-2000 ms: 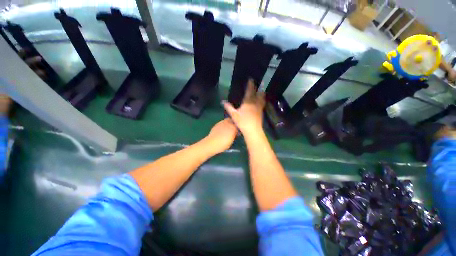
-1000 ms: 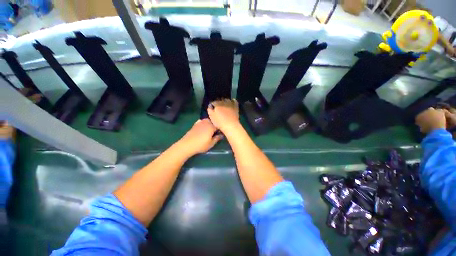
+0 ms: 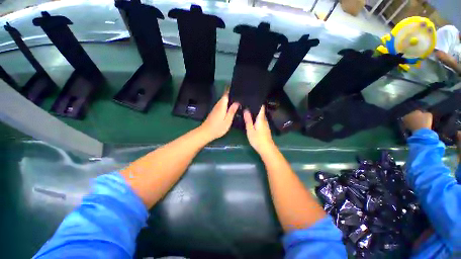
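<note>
My left hand and my right hand hold the lower side edges of a plain black inner card, thumbs on its near face. The card is upright and tilted over the base of an open black packaging box, hiding most of that base. The box's lid with its eared top stands behind the card. Just left is another open black box with a pale spot in its base.
More open black boxes stand on the green belt to both sides. A heap of glossy black packets lies at right, beside a neighbour's blue sleeve. A grey post crosses at left. A yellow-and-blue round object is at upper right.
The box my hands pressed into now stands to the left. My hands have moved right to the adjacent box and now hold a card there. The neighbour's hand has moved left.
</note>
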